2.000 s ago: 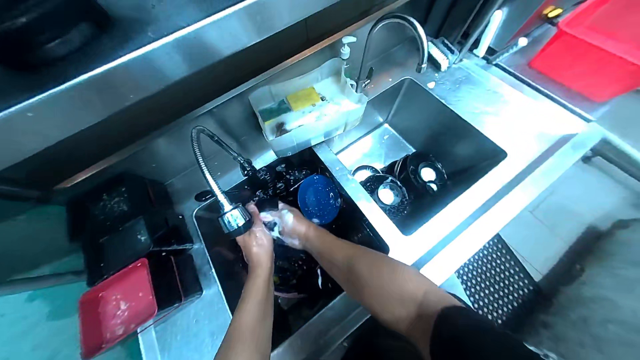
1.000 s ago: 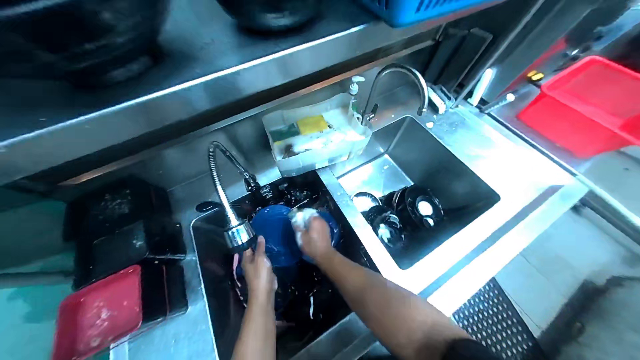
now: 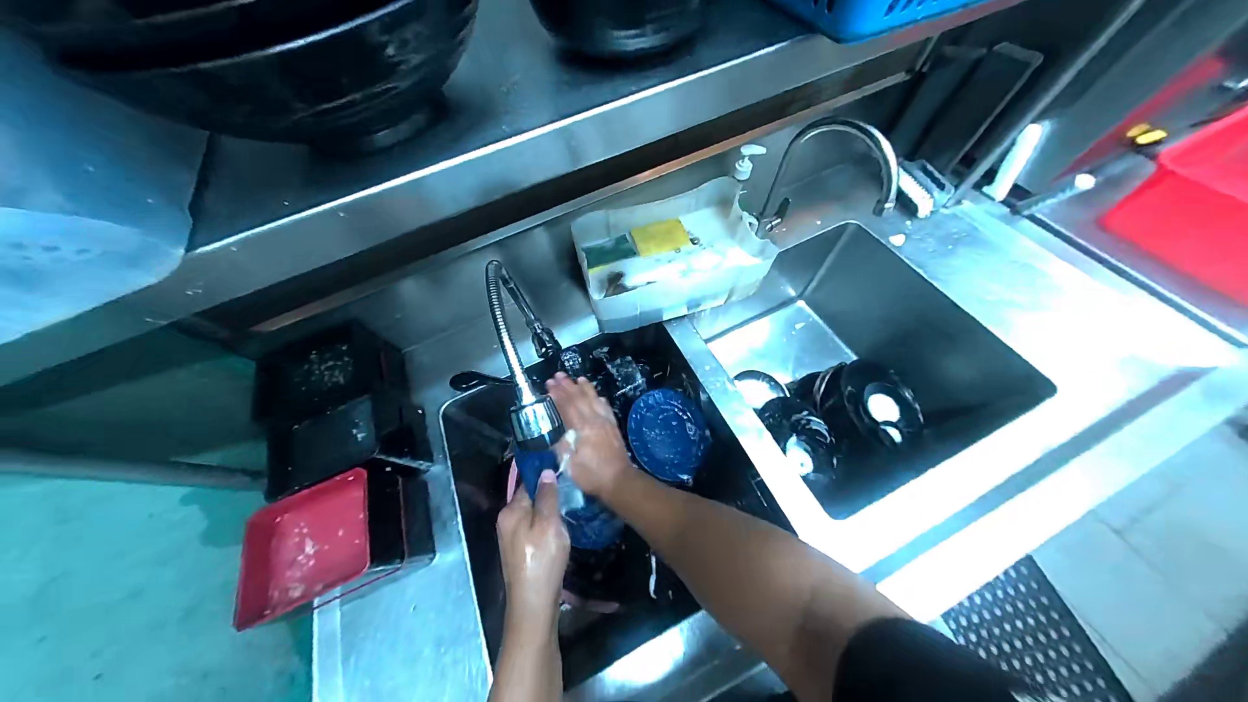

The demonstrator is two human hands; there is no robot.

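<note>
Over the left sink basin (image 3: 463,546), my left hand (image 3: 534,526) grips a small blue dish (image 3: 534,466) right below the sprayer head of a flexible faucet (image 3: 535,421). My right hand (image 3: 590,439) is beside the dish and the sprayer, its fingers extended and some foam at the palm; nothing shows in its grasp. A round blue plate (image 3: 669,435) with suds lies in the basin to the right of that hand. Another blue dish (image 3: 592,525) is partly hidden under my right wrist. Dark dishes crowd the basin's back.
The right basin (image 3: 936,361) holds several black bowls (image 3: 880,405). Behind the divider stands a plastic bin (image 3: 673,283) with sponges (image 3: 660,237) and a pump bottle (image 3: 746,164). Black trays and a red tray (image 3: 307,546) are at left. Large black bowls (image 3: 292,78) sit on the shelf above.
My right hand has moved left, beside the sprayer, and no longer holds the whitish foamy thing seen a second ago. My left hand now holds a blue dish under the sprayer.
</note>
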